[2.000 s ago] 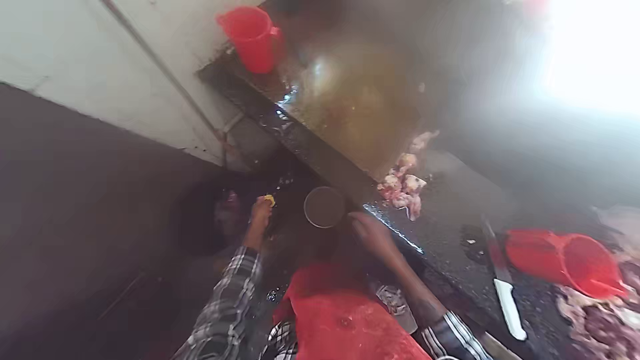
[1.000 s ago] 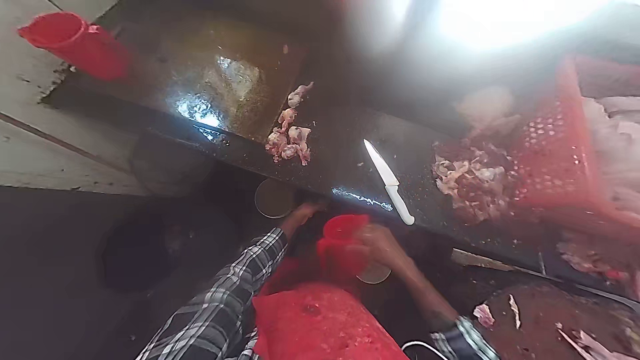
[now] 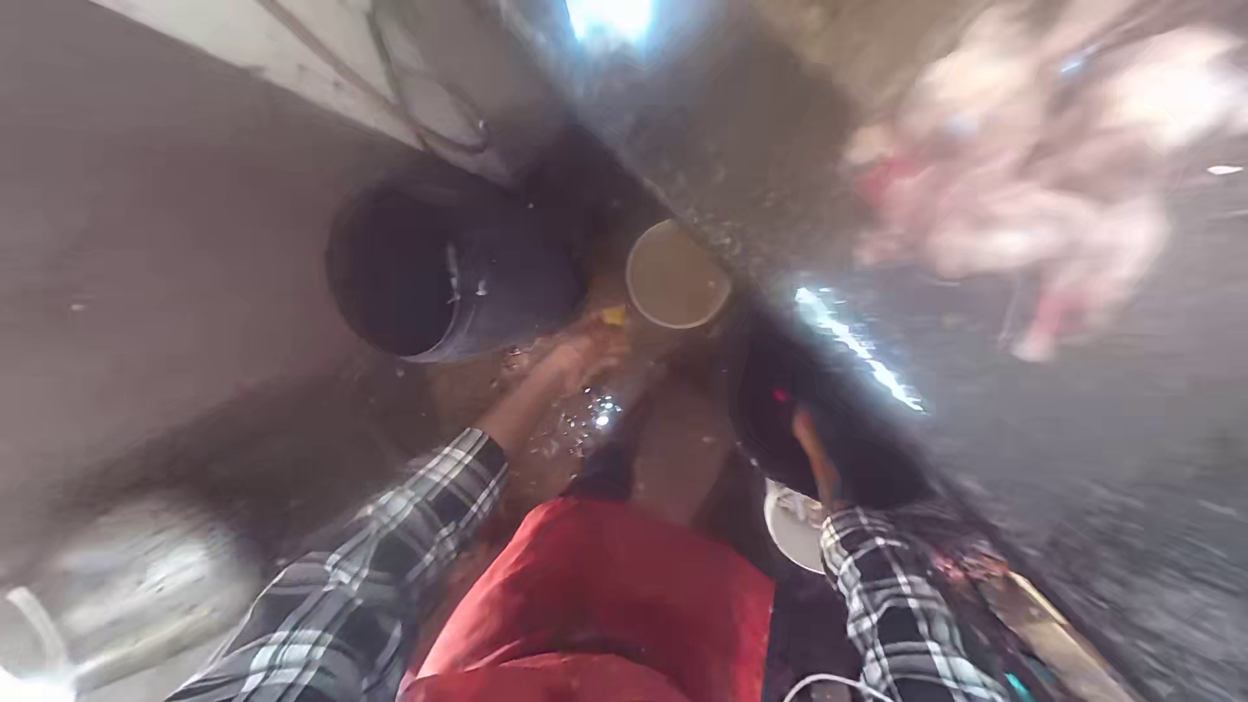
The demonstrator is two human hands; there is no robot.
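My left hand (image 3: pixel 590 346) is low, below the counter's edge, with a small yellow thing (image 3: pixel 613 315) at its fingers; the picture is too blurred to tell its kind. Just beyond it stands a round container of murky liquid (image 3: pixel 679 275). A dark bucket (image 3: pixel 517 268) lies tilted to the left of that hand. My right hand (image 3: pixel 807 429) reaches down into shadow by a dark container (image 3: pixel 765 409), where a small red spot shows; its fingers are hidden. Beside my right sleeve is a white bucket (image 3: pixel 795 526), partly covered by it.
The wet stone counter (image 3: pixel 760 166) runs diagonally along the right, with blurred pieces of raw meat (image 3: pixel 1033 175) on it. A hose or cable (image 3: pixel 468 141) hangs at the wall, upper left. At the lower left is a pale, blurred object (image 3: pixel 146 565). A red apron (image 3: pixel 614 604) covers my front.
My right hand has gone from the red jug in front of me down into the dark area below the counter. My left hand now shows beside the tilted bucket. The view has swung and dropped closer.
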